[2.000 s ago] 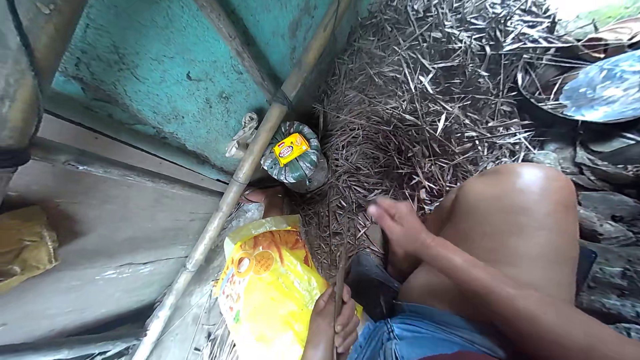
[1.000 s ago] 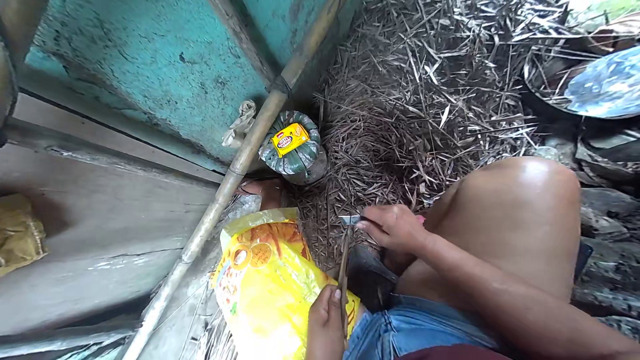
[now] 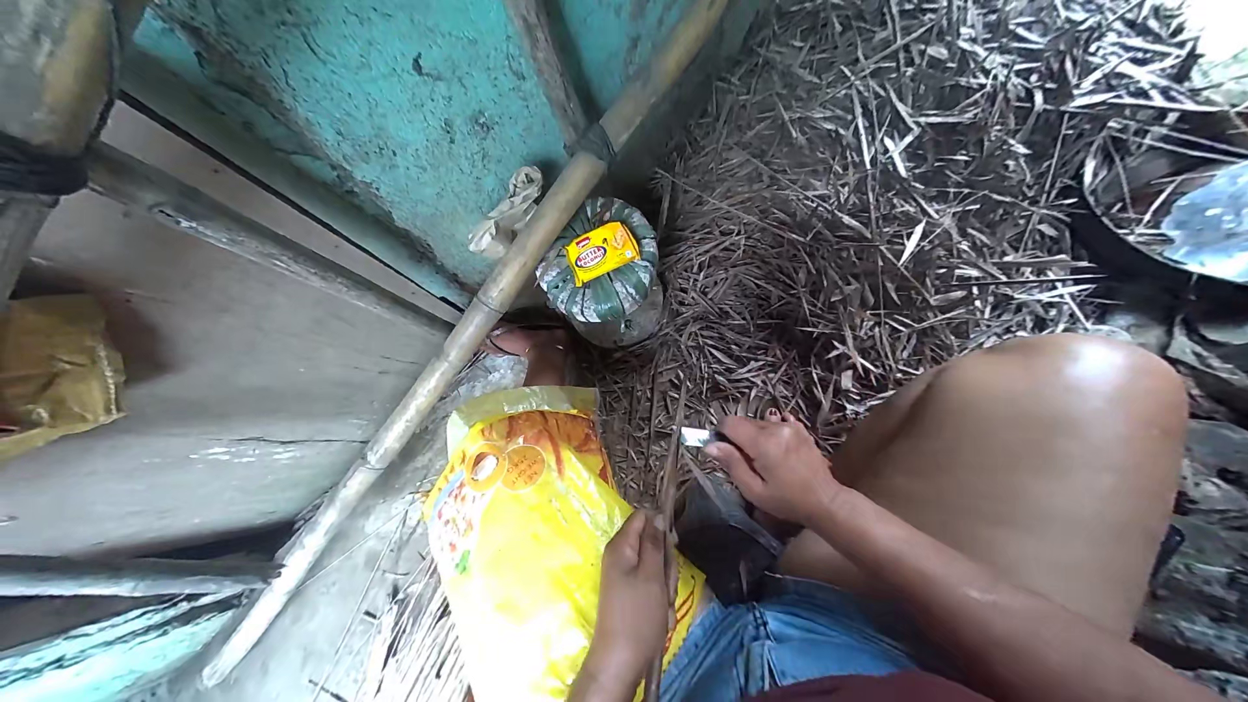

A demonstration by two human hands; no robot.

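Observation:
My left hand (image 3: 634,575) is closed around a thin brown strip (image 3: 671,458), perhaps a stick or leaf rib, that runs lengthwise over the yellow plastic sack (image 3: 526,546) lying across my leg. In my right hand (image 3: 780,463) is a small knife (image 3: 695,437); its short bright blade points left and lies at or very near the strip, above my left hand. Whether blade and strip touch, I cannot tell. The knife's handle is mostly hidden by my fingers.
Beyond the sack, a yellow snack packet (image 3: 603,253) lies on a green squash (image 3: 600,292). A bamboo pole (image 3: 468,336) slants past it before the turquoise wall (image 3: 390,107). Dry leaves (image 3: 848,195) cover the ground. A dark round pan (image 3: 1121,234) stands at right.
My right hand was farther up with its fingers blurred two seconds ago; now it is lower, with the blade beside the strip. My left hand still holds the strip.

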